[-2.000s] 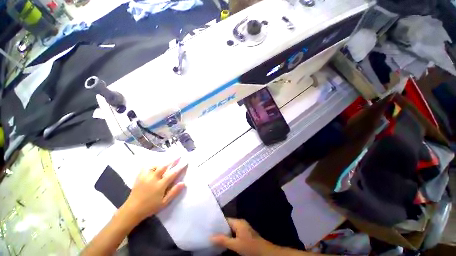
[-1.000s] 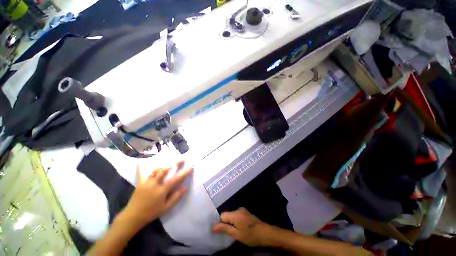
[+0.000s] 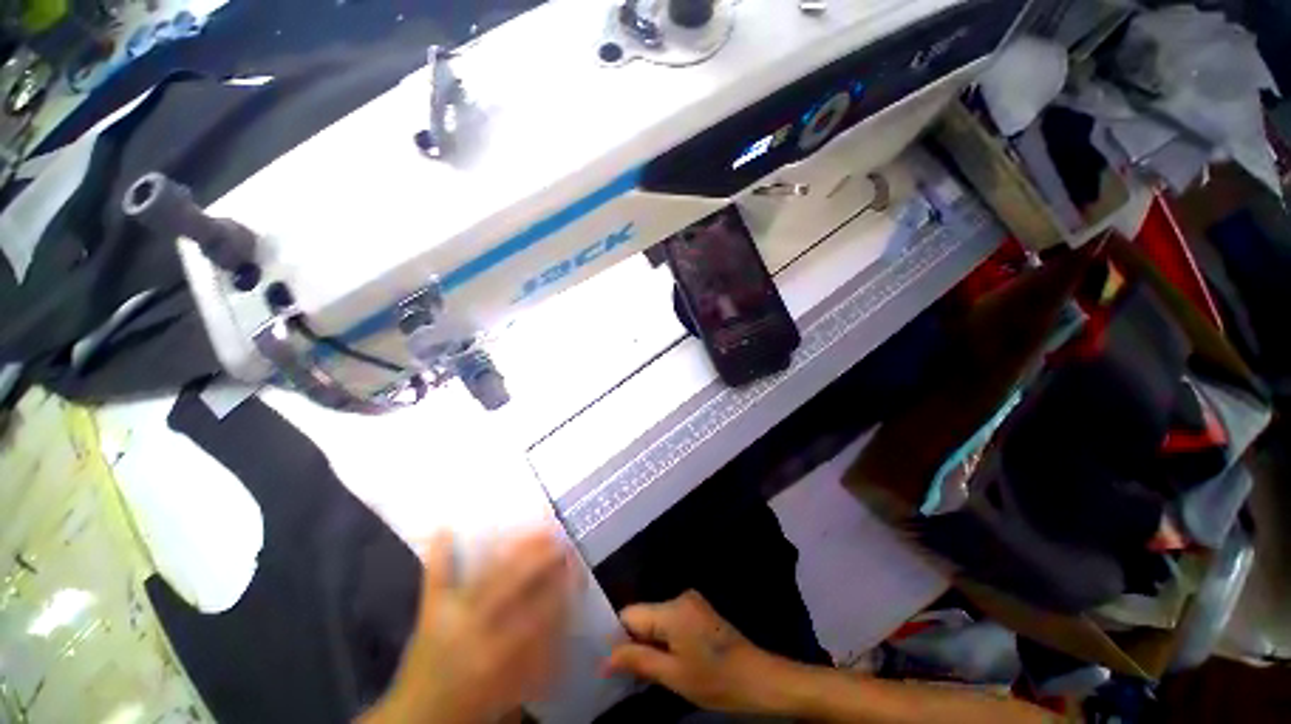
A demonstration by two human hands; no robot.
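A white piece point(image 3: 425, 474) lies on the machine bed from under the presser foot point(image 3: 484, 382) down to the front edge. Dark cloth point(image 3: 305, 566) lies left of it, with a white rounded shape point(image 3: 198, 516) beside it. My left hand point(image 3: 496, 622) is blurred over the white piece, below the needle area; its grip is unclear. My right hand point(image 3: 683, 648) pinches the white piece's right edge at the table's front edge. The needle itself is hidden.
The white Jack machine head point(image 3: 467, 184) spans the bed. A smartphone point(image 3: 733, 304) lies under its arm. A ruler scale point(image 3: 708, 424) runs along the front edge. A carton point(image 3: 906, 488) of dark pieces stands right. More dark cloth point(image 3: 283, 127) lies behind the machine.
My left hand has moved down, away from the needle area. The dark cloth at left has spread wider and lies further left. The machine has shifted left and up in view. My right hand stays at the edge.
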